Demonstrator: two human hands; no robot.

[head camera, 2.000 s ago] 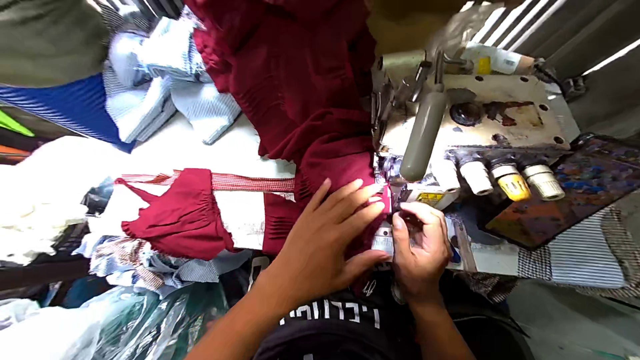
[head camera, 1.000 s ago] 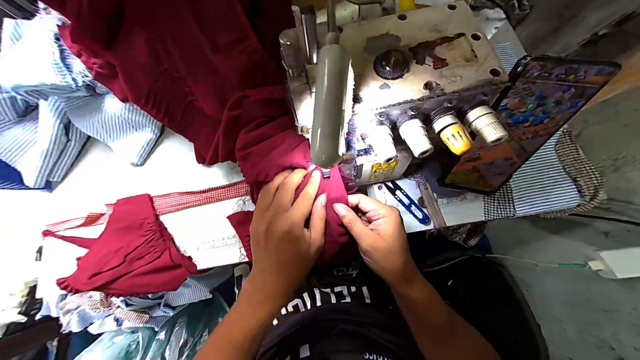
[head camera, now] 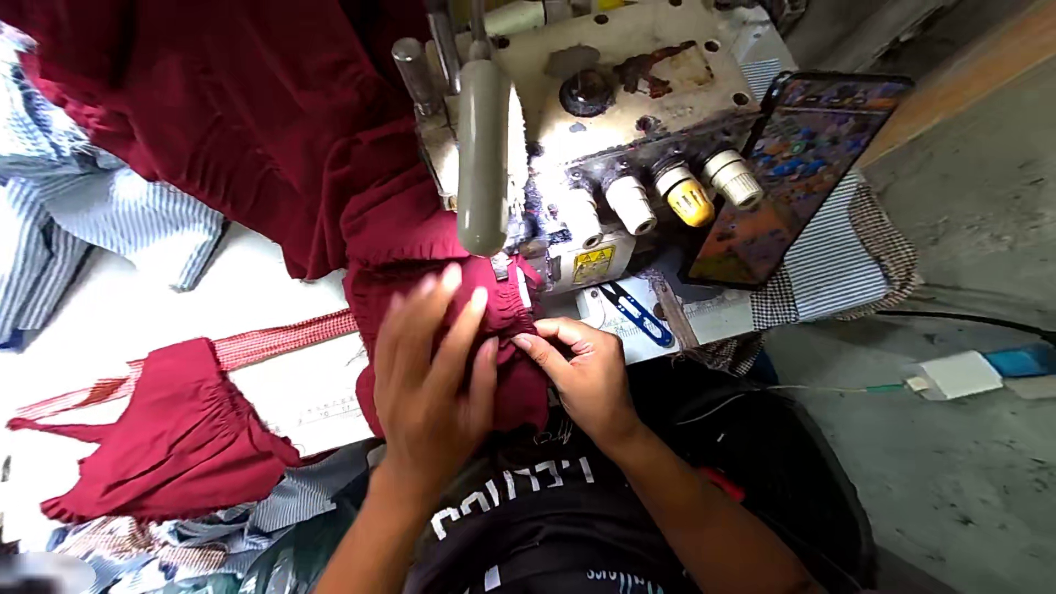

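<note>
Maroon fabric (head camera: 404, 231) runs from the upper left to the presser foot (head camera: 501, 266) of an overlock sewing machine (head camera: 610, 91). My right hand (head camera: 590, 375) pinches the gathered edge of the cloth between thumb and index finger, just in front of the foot. Fingers spread and slightly blurred, my left hand (head camera: 433, 371) is over the fabric left of the foot; whether its fingertips touch the cloth is unclear. A separate gathered maroon piece (head camera: 177, 429) lies on the table at the left.
Blue thread snips (head camera: 637, 313) lie right of my right hand. A phone (head camera: 796, 177) leans beside the machine's tension knobs (head camera: 631, 205). A red checked strip (head camera: 285, 338) crosses the white table (head camera: 264, 264). Striped cloth (head camera: 115, 214) lies at the left, and a cable (head camera: 965, 318) at the right.
My left hand's fingers have spread apart from how they pressed together on the cloth a second ago. My right hand still pinches the fabric near the foot. The view has shifted since the earliest frame.
</note>
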